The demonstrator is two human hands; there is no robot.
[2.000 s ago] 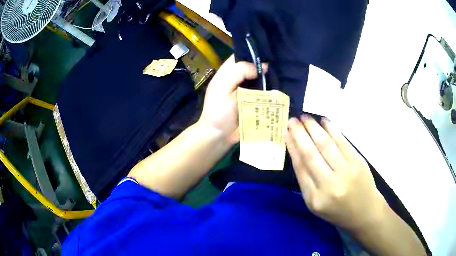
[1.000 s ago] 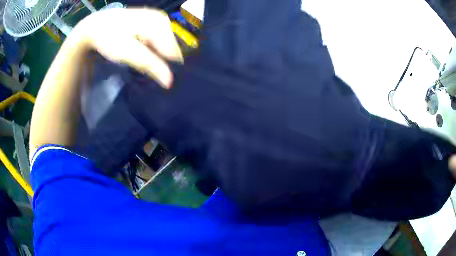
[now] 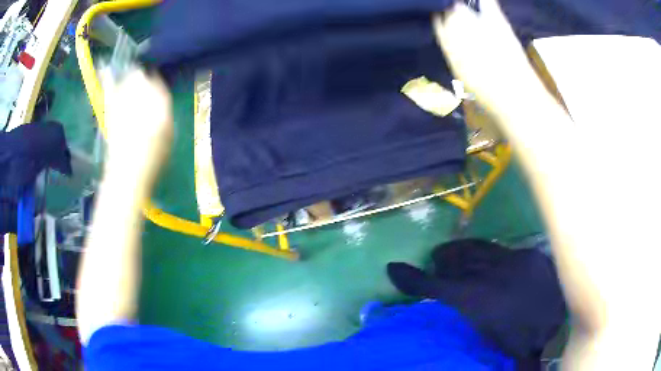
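Note:
A dark navy garment (image 3: 304, 29) is stretched between both hands along the top of the view. My left hand (image 3: 138, 101) is at its left end, blurred, and my right hand (image 3: 471, 29) grips its right end at the top. Below it a stack of navy garments (image 3: 333, 123) lies on the yellow-framed stand, with a folded edge towards me. A yellow-tan ticket (image 3: 433, 96) lies on the right part of the stack, with a small white piece beside it.
Yellow tube frame (image 3: 174, 223) surrounds the stack over the green floor (image 3: 290, 290). The white table (image 3: 609, 80) is at the right. Dark cloth (image 3: 500, 290) hangs at lower right. Another bench edge (image 3: 36, 87) and more dark cloth (image 3: 36, 148) are at the left.
The view has turned left from the sewing table to the garment stack. The navy garment has moved from my front and the table to above the stack, held at both ends.

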